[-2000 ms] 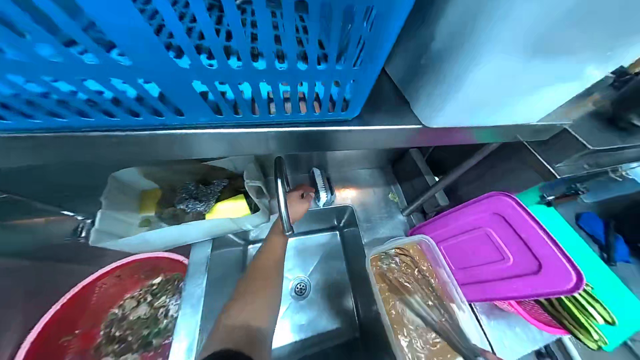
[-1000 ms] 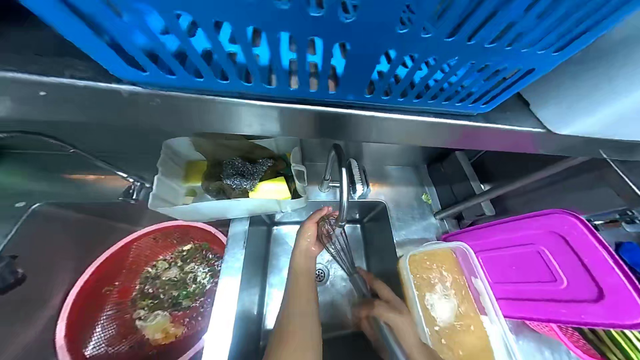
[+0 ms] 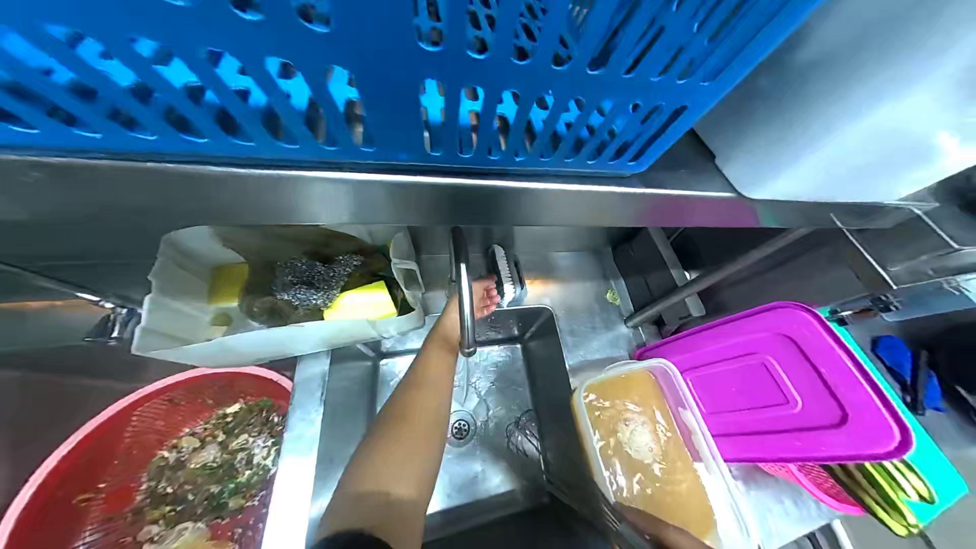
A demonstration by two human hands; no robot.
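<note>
My left hand point(image 3: 482, 297) reaches behind the curved metal faucet point(image 3: 463, 305), beside a scrub brush point(image 3: 506, 274); the faucet partly hides it, and I cannot tell whether it grips anything. Water falls from the spout into the steel sink point(image 3: 488, 396). Low in the view, my right hand point(image 3: 656, 530) holds the handle of a wire whisk point(image 3: 524, 433), whose wires are inside the sink's right side. Next to that hand stands a clear plastic container point(image 3: 736, 496) of brownish liquid with a pale clump in it.
A white tub point(image 3: 252, 347) with sponges and a metal scourer sits behind the sink. At left is a red colander point(image 3: 91, 450) with food scraps. A magenta lid point(image 3: 793, 381) lies at right by green vegetables point(image 3: 877, 496). A blue crate point(image 3: 381, 76) stands on the shelf above.
My left hand has left the whisk's wires and moved up behind the faucet. The whisk, between both hands a second ago, now hangs in the sink from my right hand.
</note>
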